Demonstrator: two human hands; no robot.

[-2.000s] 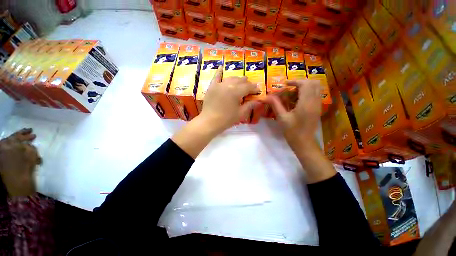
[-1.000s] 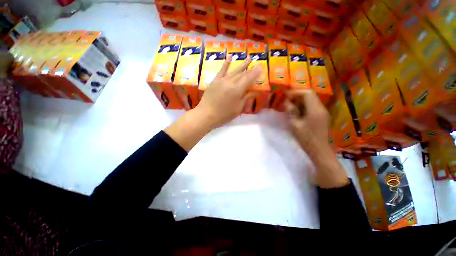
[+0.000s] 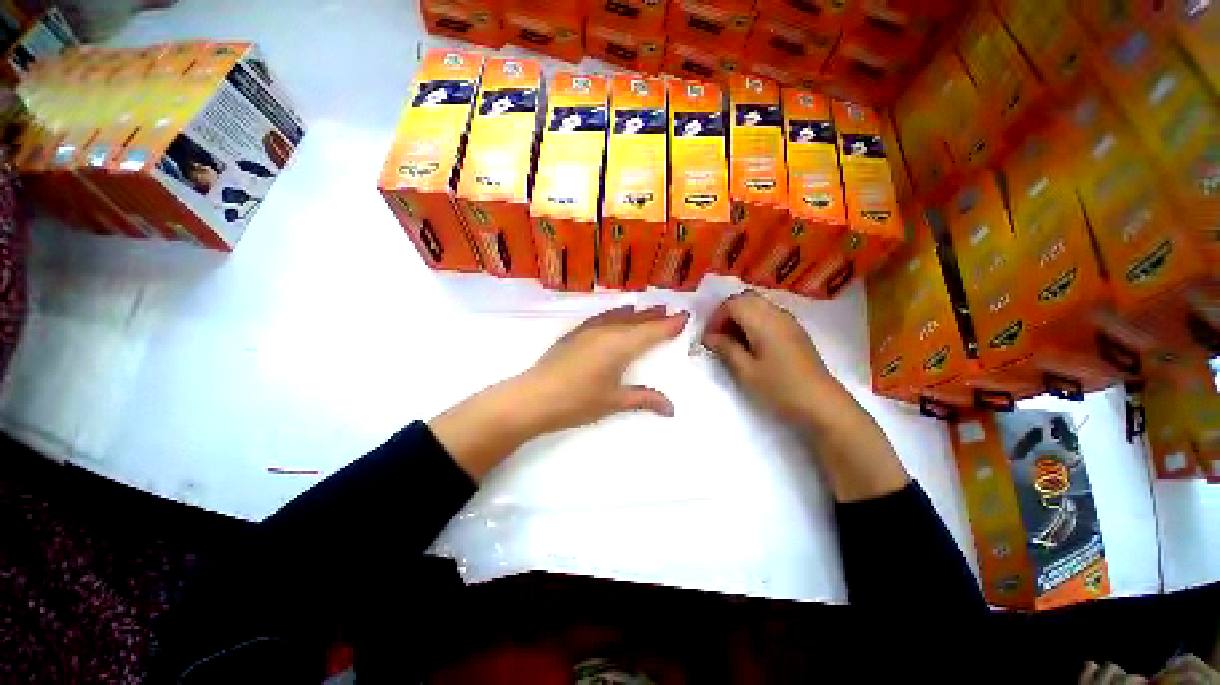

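Note:
A row of several orange and yellow boxes (image 3: pixel 636 161) stands side by side straight ahead of my hands. My left hand (image 3: pixel 589 375) is over a white sheet (image 3: pixel 642 468), thumb and fingers apart, with nothing visible in it. My right hand (image 3: pixel 769 355) is just in front of the row, its thumb and index finger pinched together. A tiny pale thing, perhaps a seal sticker (image 3: pixel 697 347), shows at its fingertips. Neither hand touches the boxes.
Another row of boxes (image 3: pixel 147 134) is at the left. Orange boxes are stacked behind (image 3: pixel 669 34) and at the right (image 3: pixel 1057 254). A single box with a dark picture (image 3: pixel 1057 509) lies at the lower right. Crumpled clear plastic (image 3: pixel 482 535) is near the table edge. A person's patterned clothing is at left.
Both hands have left the row of boxes and moved back over the white sheet. My left hand's thumb and fingers are now spread above it.

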